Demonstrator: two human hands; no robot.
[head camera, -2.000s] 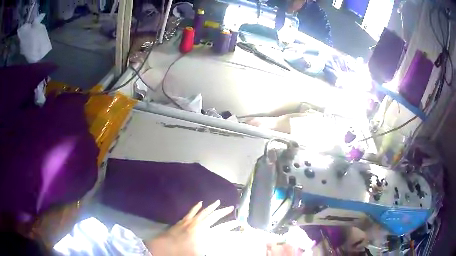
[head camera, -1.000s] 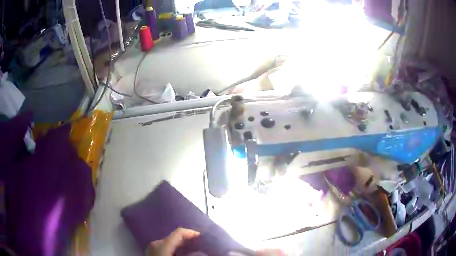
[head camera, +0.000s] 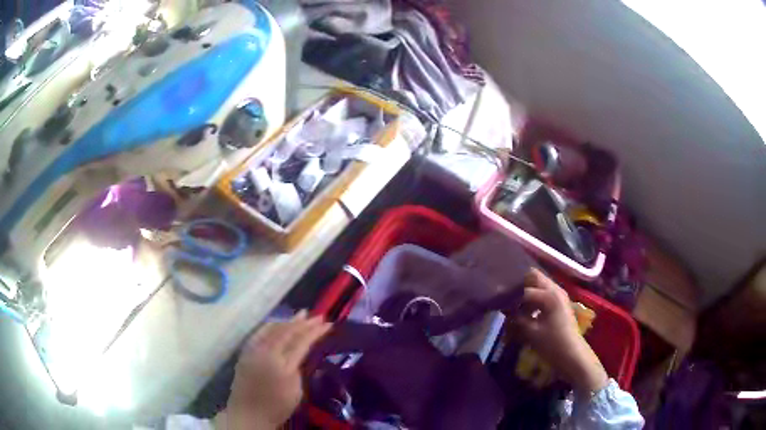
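Note:
A dark purple fabric piece (head camera: 403, 369) lies over the red plastic basket (head camera: 623, 332) and the pale inner tub (head camera: 399, 256). My right hand (head camera: 550, 319) pinches the edge of purple fabric (head camera: 495, 267) over the tub's right side. My left hand (head camera: 273, 365) is at the left end of the fabric, by the basket's left rim; its fingertips are partly blurred, and its hold is unclear. Whether the purple parts are one piece or several is hard to tell.
The white sewing machine (head camera: 160, 92) with a blue stripe stands upper left, glaring at the needle. Blue-handled scissors (head camera: 201, 262) lie on the table. A scrap box (head camera: 306, 159) stands beside them. A pink basket (head camera: 546, 214) with metal tools is right. Grey cloth (head camera: 411, 50) is behind.
The view has swung right from the table to the baskets. My hands have moved from the table to above the red basket. The purple piece in front of the machine is out of view.

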